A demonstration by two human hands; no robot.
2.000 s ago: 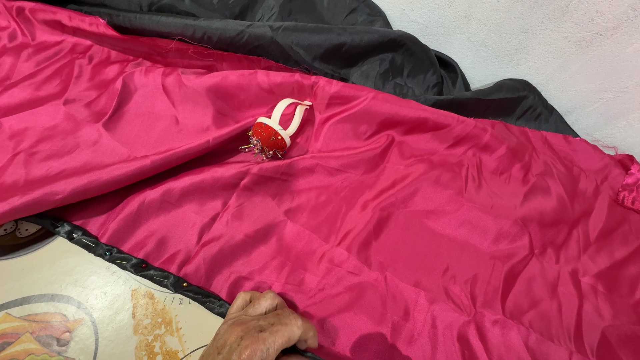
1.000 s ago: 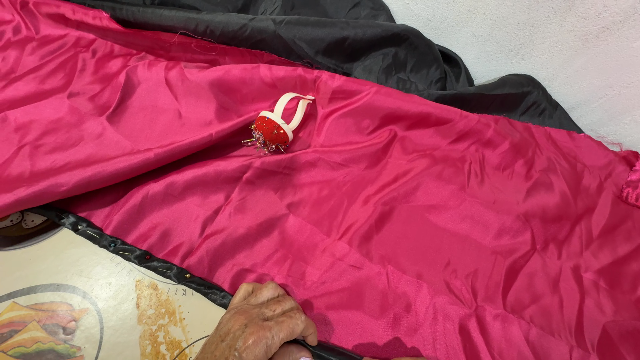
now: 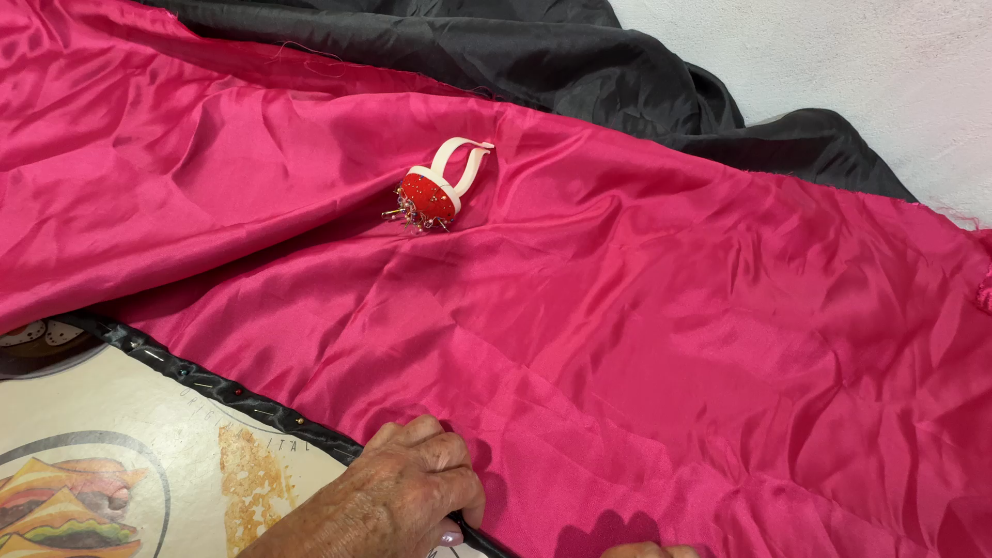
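Observation:
Pink satin fabric (image 3: 635, 310) lies spread across the view, edged at the lower left by a narrow black satin band (image 3: 256, 404) with several pins in it. My left hand (image 3: 403, 488) grips this band at the bottom centre, thumb and fingers closed on the edge. Only the fingertips of my right hand (image 3: 649, 550) show, at the bottom edge over the pink fabric; what they hold is hidden. A red wrist pincushion (image 3: 428, 195) with a white band, full of pins, rests on the pink fabric above my left hand.
Black fabric (image 3: 542, 54) lies bunched behind the pink cloth, against a white wall (image 3: 852, 54). A table covering (image 3: 186, 457) with printed food pictures shows at the lower left. Loose threads hang at the pink fabric's far edge.
The fingertips of my right hand have come into view at the bottom edge. My left hand stays at the black band, its fingers slightly shifted.

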